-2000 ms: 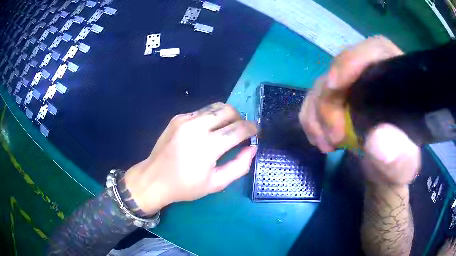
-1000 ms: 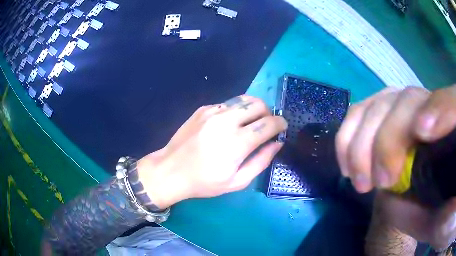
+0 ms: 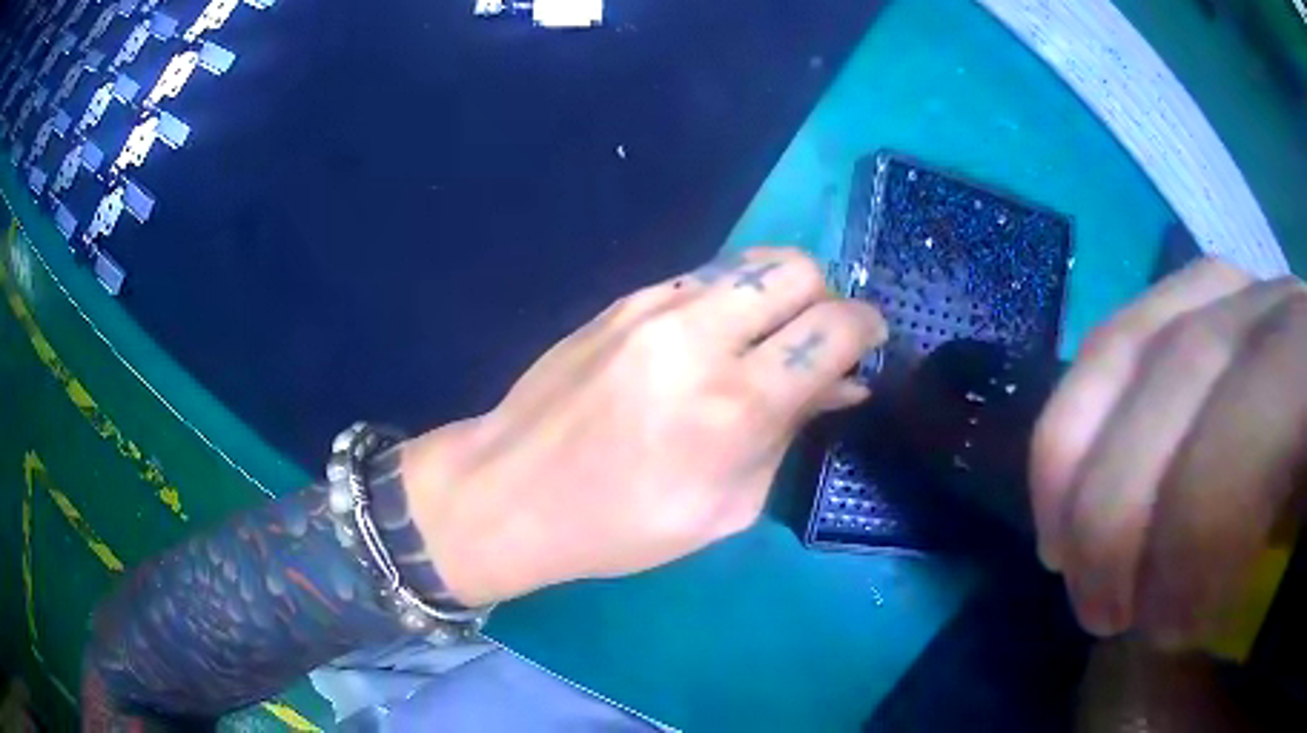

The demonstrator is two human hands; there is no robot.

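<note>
My left hand [image 3: 645,415] is palm down at the left edge of the black screw tray [image 3: 953,308], thumb and fingers pinched together. A bit of silver metal [image 3: 859,274], which looks like part of a hinge, shows at the fingertips; the fingers hide the rest. My right hand [image 3: 1168,451] is wrapped around the electric screwdriver, whose yellow band [image 3: 1258,584] shows at the right edge. The driver tip cannot be made out in the dark area over the tray. Small screws [image 3: 968,244] are heaped at the tray's far end.
Hinges [image 3: 144,141] lie in rows on the large black mat [image 3: 430,215] at the upper left. Another hinge [image 3: 568,13] is cut off by the top edge. The teal bench [image 3: 688,630] surrounds the tray, with a pale strip [image 3: 1132,129] along the far side.
The tray sits further right in the view, and the mat's loose hinges have shifted up. Both hands appear further right. The left hand stays pinched at the tray's left edge; the right keeps the screwdriver.
</note>
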